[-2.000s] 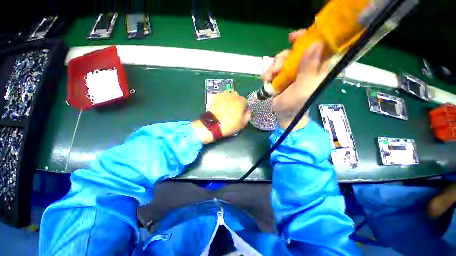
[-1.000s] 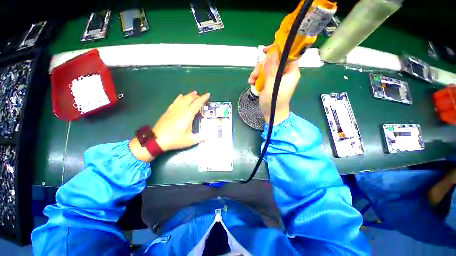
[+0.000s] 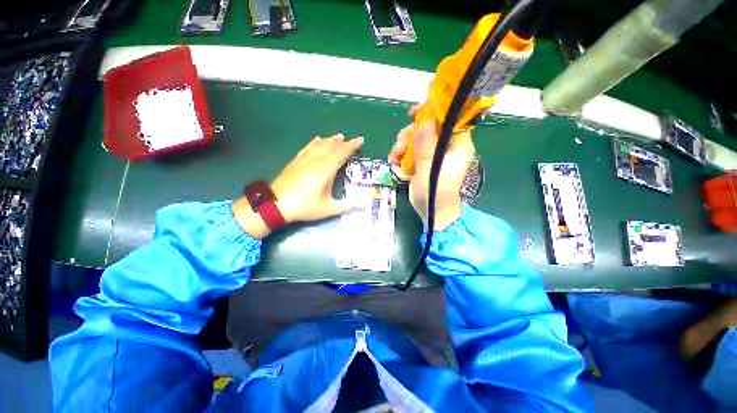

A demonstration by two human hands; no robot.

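A silver-white phone mid-frame lies upright on the green surface in front of me. My left hand is at its left edge, fingers spread, thumb on the frame, fingertips near its top left corner. My right hand is closed around the yellow-orange electric screwdriver. The driver's tip is at the frame's top right corner, by a green patch; exact contact is too small to tell. The round speckled screw tray is partly hidden behind my right hand.
A red bin with white parts is at left, beside a black divided tray. Phone frames lie at right and behind the white strip. The black cord crosses my right hand. A pale-green post stands upper right. Another person's arm shows lower right.
The driver tip has moved from the screw tray to the phone frame's top right corner. My left hand, earlier over the frame, is now at its left edge. The camera view has shifted.
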